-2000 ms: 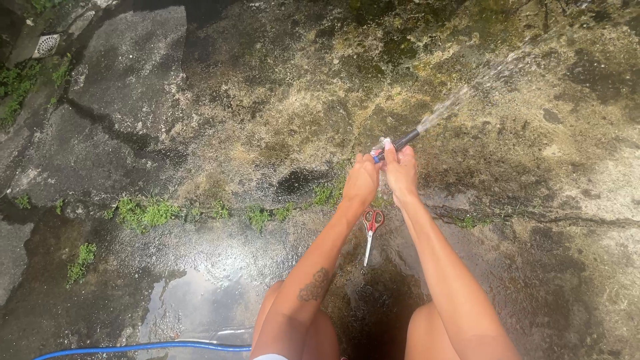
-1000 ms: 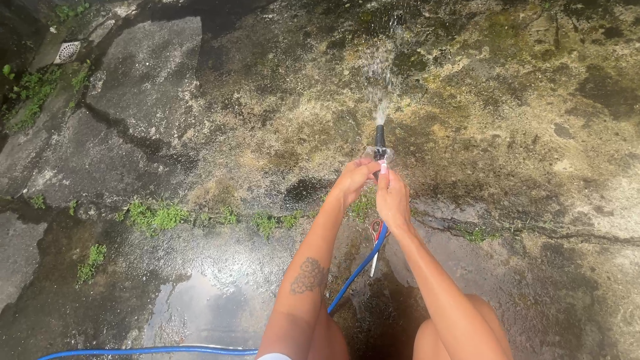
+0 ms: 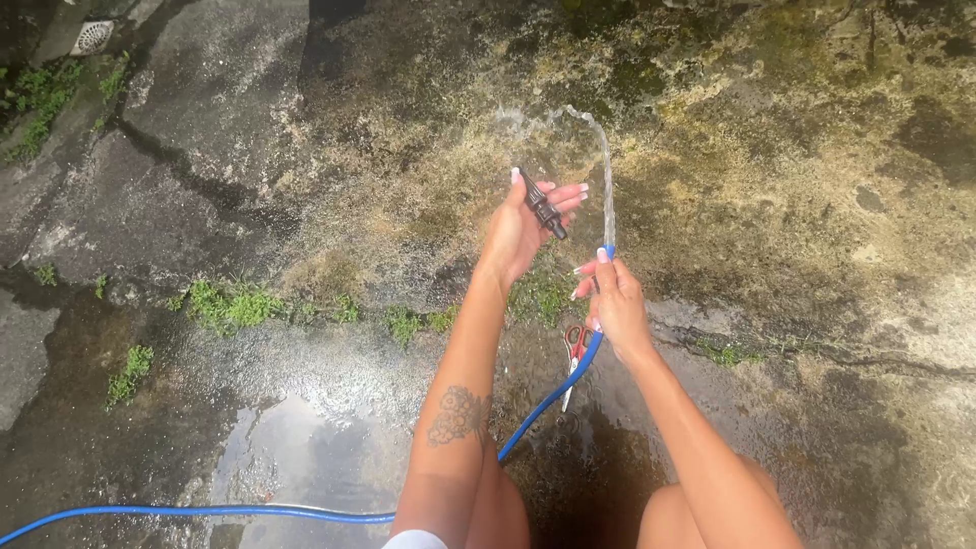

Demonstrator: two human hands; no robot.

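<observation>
My left hand (image 3: 526, 221) is turned palm up, and a black plastic hose nozzle (image 3: 543, 204) lies across its fingers, held at one end by the thumb. To its right, my right hand (image 3: 619, 301) grips a blue garden hose (image 3: 550, 396) close to its end, thumb on top. Water (image 3: 608, 175) streams out of the bare hose end, away from me, and bends left. Scissors with red handles (image 3: 576, 343) lie on the wet concrete just below my right hand, partly covered by the hose.
Cracked, stained concrete (image 3: 412, 152) spreads all around, with weeds (image 3: 232, 305) along a crack. A puddle (image 3: 297, 442) shines at the lower left, beside more of the blue hose (image 3: 206, 510). A drain grate (image 3: 93, 36) sits at the upper left.
The nozzle, on the hose between both hands a second ago, is now apart from it in my left hand. My hands have separated. Water now leaves the bare hose end instead of the nozzle.
</observation>
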